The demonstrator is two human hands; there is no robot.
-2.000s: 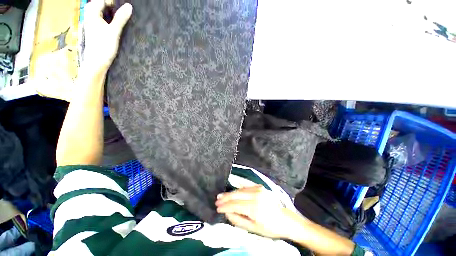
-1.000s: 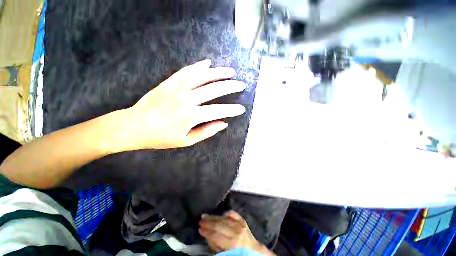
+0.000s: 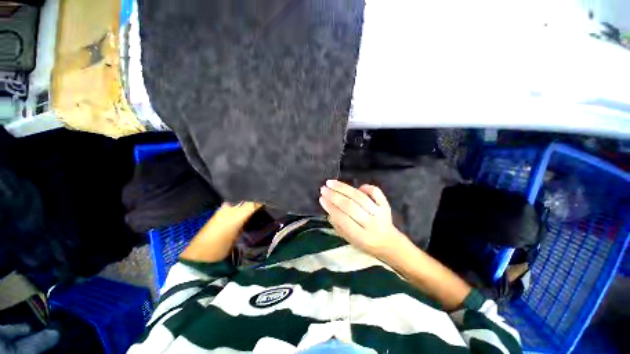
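A dark mottled garment panel (image 3: pixel 255 97) lies over the front edge of the white sewing table (image 3: pixel 442 69) and hangs down towards my lap. My left hand (image 3: pixel 240 208) is at the panel's lower left edge, its fingers mostly hidden under the cloth. My right hand (image 3: pixel 356 213) is at the panel's lower right edge, fingertips against the edge, fingers held together. Whether the right fingers pinch the cloth cannot be told.
Blue crates stand at the right (image 3: pixel 577 256) and lower left (image 3: pixel 103 311). Dark cloth pieces (image 3: pixel 407 193) lie right of the panel. A dark heap (image 3: pixel 62 200) is at the left. A worn tan board (image 3: pixel 86 69) is at the table's left end.
My left hand has moved from on top of the panel down to its lower edge. My right hand has shifted up along the right edge. The view has shifted and the machine head is out of it.
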